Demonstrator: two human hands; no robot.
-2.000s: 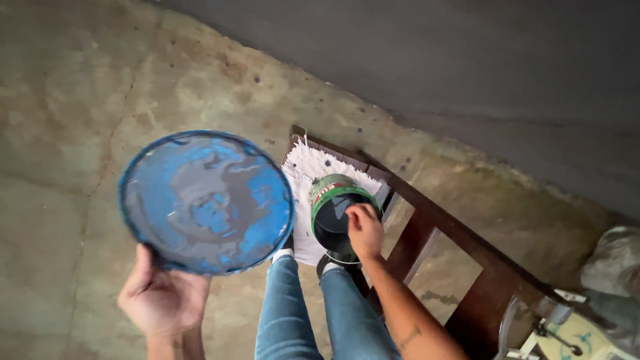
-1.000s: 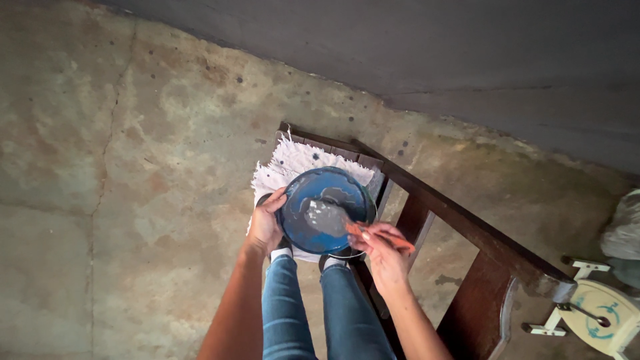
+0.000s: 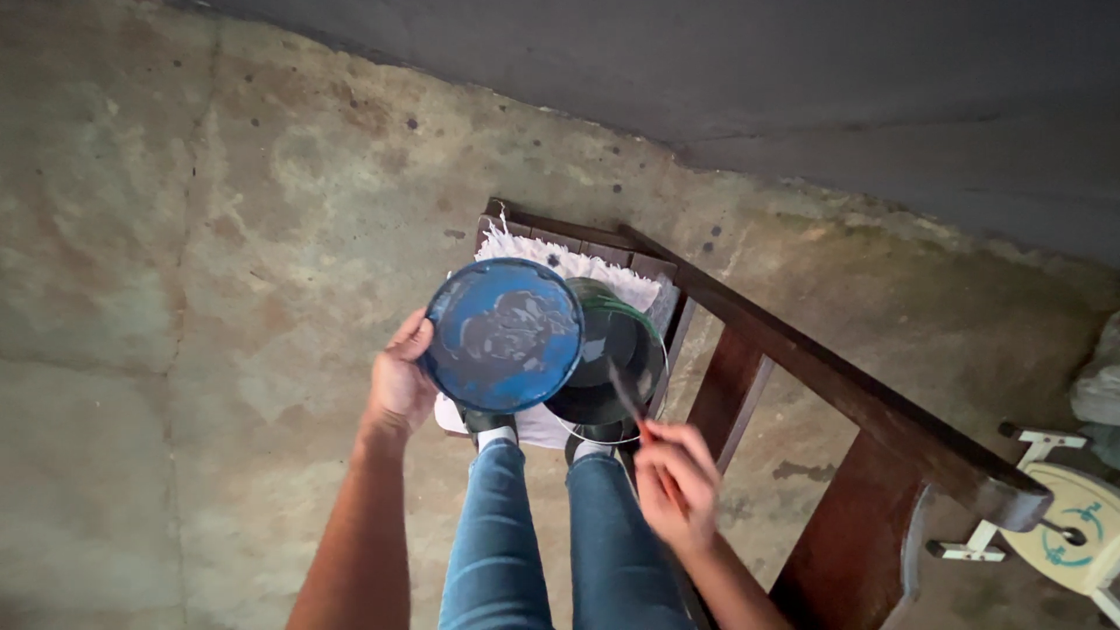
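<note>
My left hand grips the left rim of a round blue lid smeared with grey paint. The lid overlaps the left side of a green paint bucket with dark grey paint inside. In my right hand is the orange-red handle of a tool, perhaps a spatula or brush, its blurred dark end over the bucket opening. The bucket stands on a white fringed cloth, laid over dark wooden slats. My feet are beside the bucket, on the near side.
A dark wooden rail with wide boards runs from the slats toward the lower right. At the far right are a cream and white piece of equipment and a plastic-like bundle. A dark grey wall borders the stained concrete floor.
The lid was at the left two seconds ago, then over the bucket, and now sits left of the opening. The right hand has moved down and away from the lid with the orange-handled tool.
</note>
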